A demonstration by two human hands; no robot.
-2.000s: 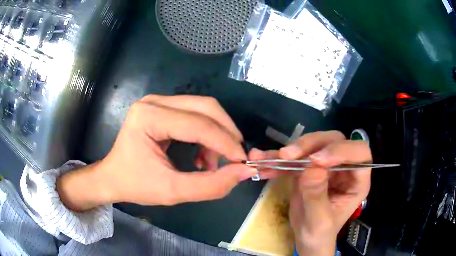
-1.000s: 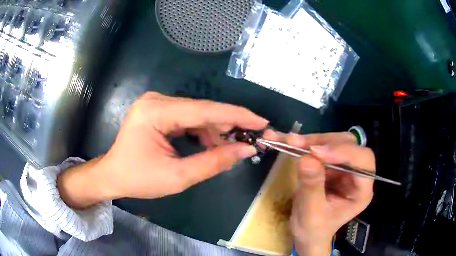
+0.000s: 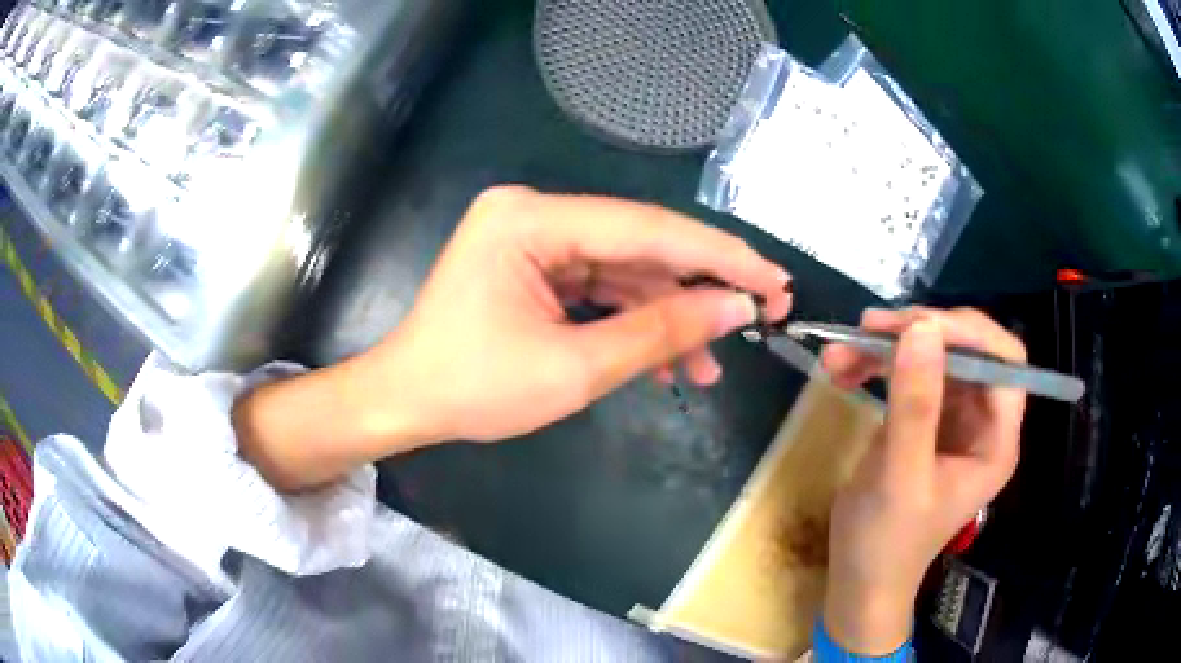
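My left hand (image 3: 570,311) is bare and pinches a small dark camera module (image 3: 767,311) between thumb and fingers; the fingers hide most of it. Thin dark tails hang below the fingers. My right hand (image 3: 926,415) is bare and holds silver-grey tweezers (image 3: 971,365), pen-like. The tweezers' tips point left and are at the module by my left fingertips; whether they grip anything is too small to tell.
A shiny blister tray (image 3: 194,168) stands at left. A grey perforated disc (image 3: 654,65) and a clear bag with a white sheet (image 3: 842,168) lie at the far side. A tan board (image 3: 764,531) lies by my right forearm, a black box (image 3: 1114,453) at right.
The whole view has shifted, with tray, disc and bag now further right in the picture. The tweezers have turned, showing their broad side. My left fingers have closed more over the module.
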